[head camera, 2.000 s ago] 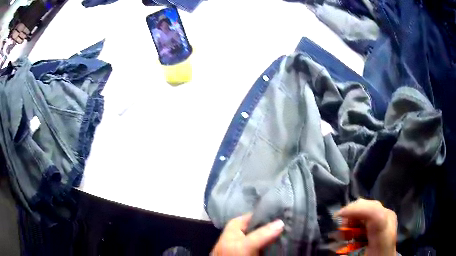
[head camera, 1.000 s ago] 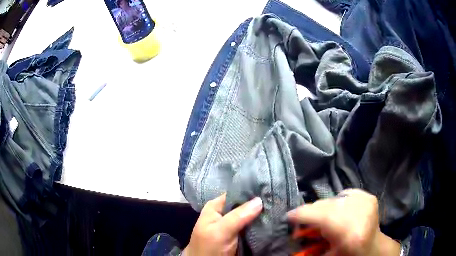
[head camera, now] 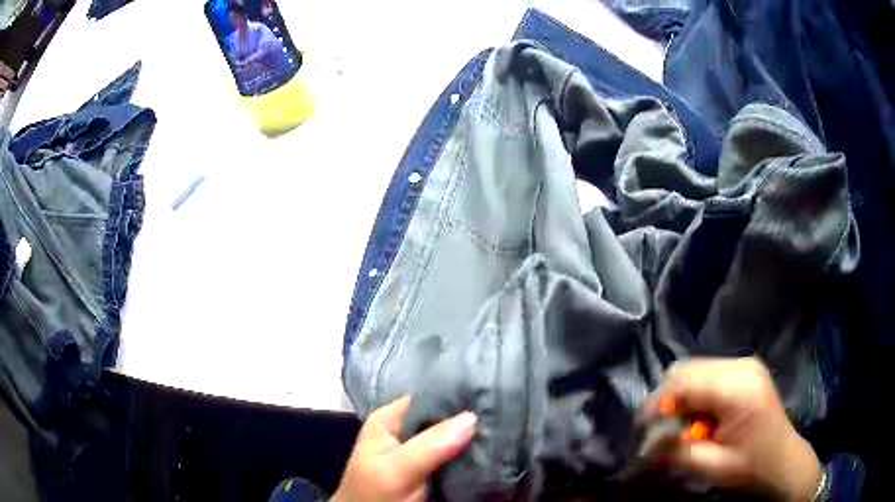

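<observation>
An inside-out denim garment [head camera: 471, 284] with a grey-blue wrong side lies over the table's front edge. Its dark blue placket with small pale dots runs down its left side. My left hand [head camera: 397, 456] grips the garment's lower part, thumb on top near a stitched seam. My right hand [head camera: 731, 422] is closed around thread snips with orange-red grips [head camera: 699, 429], to the right of the seam. The blades are blurred and I cannot tell whether they touch the cloth.
A smartphone [head camera: 253, 47] stands in a yellow holder [head camera: 280, 106] on the white table [head camera: 236, 294]. A thin grey-blue stick [head camera: 187, 192] lies left of them. Another inside-out garment [head camera: 64, 211] hangs over the left edge. Dark blue denim [head camera: 775, 59] lies at the upper right.
My right hand with the snips has moved right, away from my left hand. My left hand has shifted slightly left and down, still on the garment. The view has shifted since the oldest frame.
</observation>
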